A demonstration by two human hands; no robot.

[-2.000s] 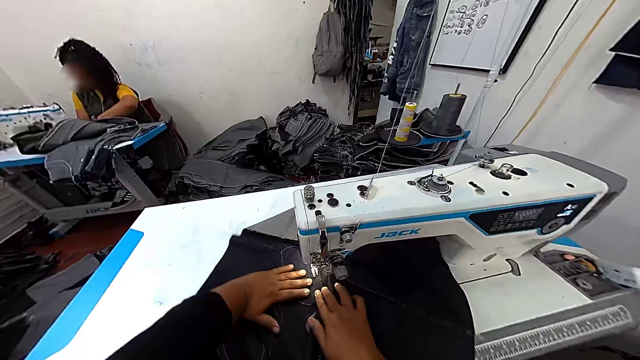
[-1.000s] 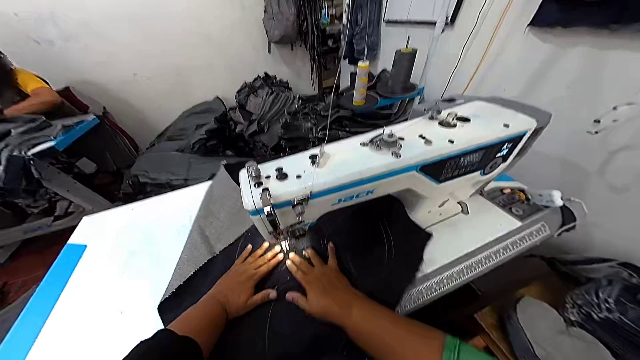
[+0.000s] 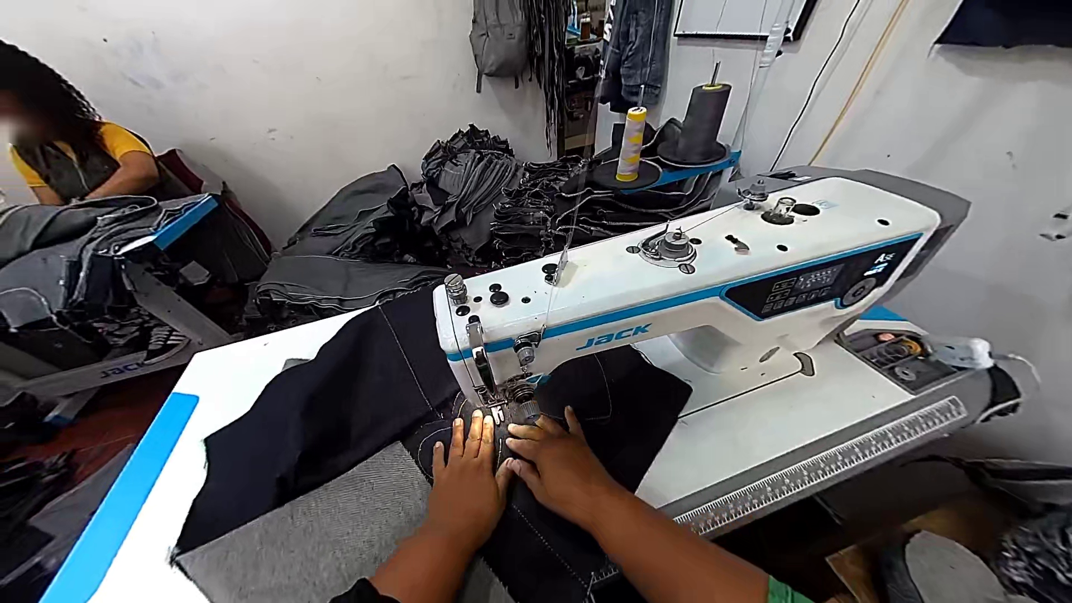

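Note:
Dark denim fabric (image 3: 335, 394) with light stitch lines lies across the bed of a white and blue Jack sewing machine (image 3: 620, 310). Part of the cloth is turned so its grey side shows, left of my hands. My left hand (image 3: 469, 477) lies flat on the cloth just in front of the presser foot (image 3: 497, 412), fingers spread. My right hand (image 3: 561, 469) presses the cloth right beside it, fingertips close to the foot, with the two thumbs nearly touching. The needle tip cannot be made out.
A yellow and white thread cone (image 3: 631, 144) and a dark thread cone (image 3: 703, 121) stand behind the machine. Piles of grey garments (image 3: 469, 193) lie beyond. A ruler strip (image 3: 829, 469) runs along the table's front edge. A person (image 3: 75, 142) sits at another table at left.
The cloth has shifted and turned under my hands; a long dark part now extends to the left, with the grey side nearer me. Both hands remain by the presser foot.

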